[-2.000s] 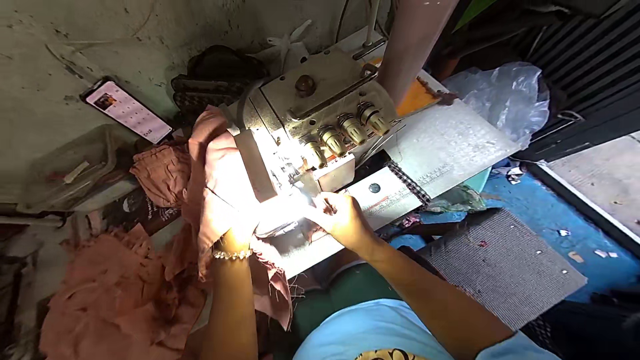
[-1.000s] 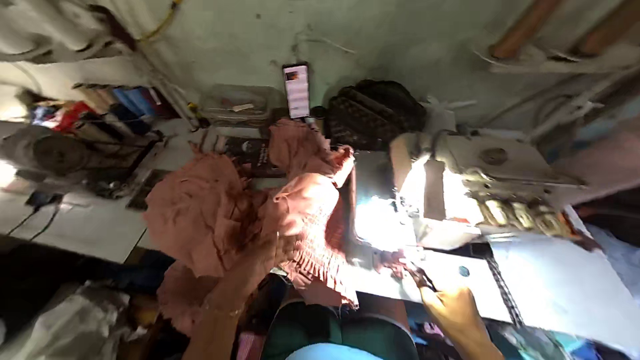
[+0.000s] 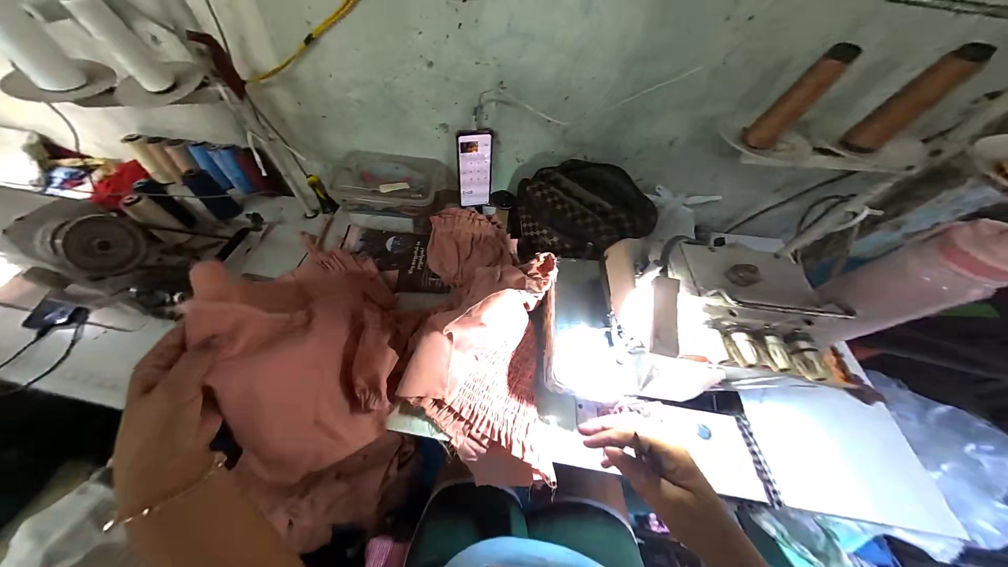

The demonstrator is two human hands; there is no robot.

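My left hand (image 3: 169,378) grips the left edge of a salmon-pink garment (image 3: 291,378), whose cloth hangs over the table's front edge. The garment's shirred, gathered part (image 3: 492,386) lies left of the overlock sewing machine (image 3: 732,291), apart from its brightly lit needle area. My right hand (image 3: 654,465) is over the machine's white front plate, fingers partly curled. A small dark tool, perhaps thread snips, shows between its fingers; glare and blur hide its shape. Another gathered piece of the same cloth (image 3: 468,244) lies behind.
A phone (image 3: 474,169) leans on the wall between a clear plastic box (image 3: 386,183) and a dark checkered cap or bag (image 3: 587,205). Thread spools (image 3: 189,169) and another machine's handwheel (image 3: 102,244) are at left. Thread cones (image 3: 799,98) stand upper right; a plastic bag (image 3: 929,425) lies lower right.
My left hand has moved left from the machine, drawing the garment away from the needle area and spreading it. My right hand remains near the front plate. The view has swung left.
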